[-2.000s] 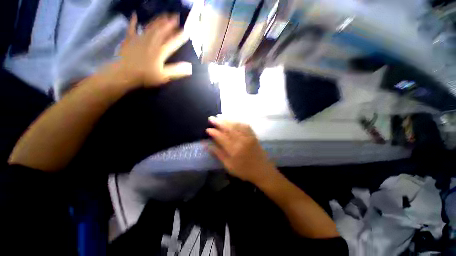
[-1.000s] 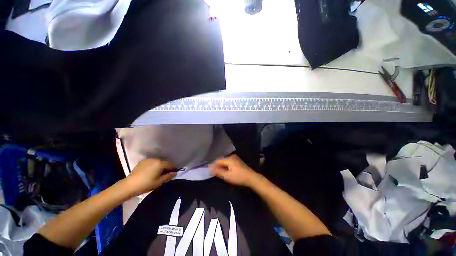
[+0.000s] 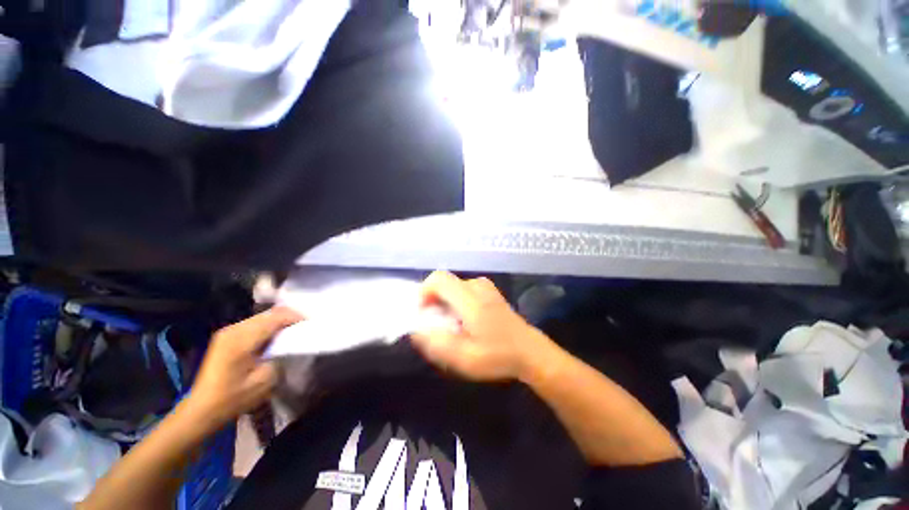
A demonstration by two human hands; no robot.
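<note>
A light grey cloth piece point(image 3: 349, 311) is held over my lap, just below the table's front edge, and is slightly blurred. My left hand point(image 3: 244, 361) grips its left end. My right hand point(image 3: 476, 329) grips its right end, with the fingers closed on the cloth. A large black panel point(image 3: 369, 129) lies on the table at left, with a light grey panel point(image 3: 244, 75) folded over its upper part. The sewing machine's needle area point(image 3: 528, 50) shows at the top, in the lamp's glare.
A black cut piece point(image 3: 638, 115) lies under the machine arm. Snips point(image 3: 759, 216) lie near the table's right end. The grey scale point(image 3: 588, 244) edges the table. Grey scraps point(image 3: 807, 408) are heaped at lower right. A blue basket point(image 3: 35, 344) stands at lower left.
The light grey cloth has been raised off my lap, and both hands have moved up with it, near the table edge. The view has shifted, showing more of the machine.
</note>
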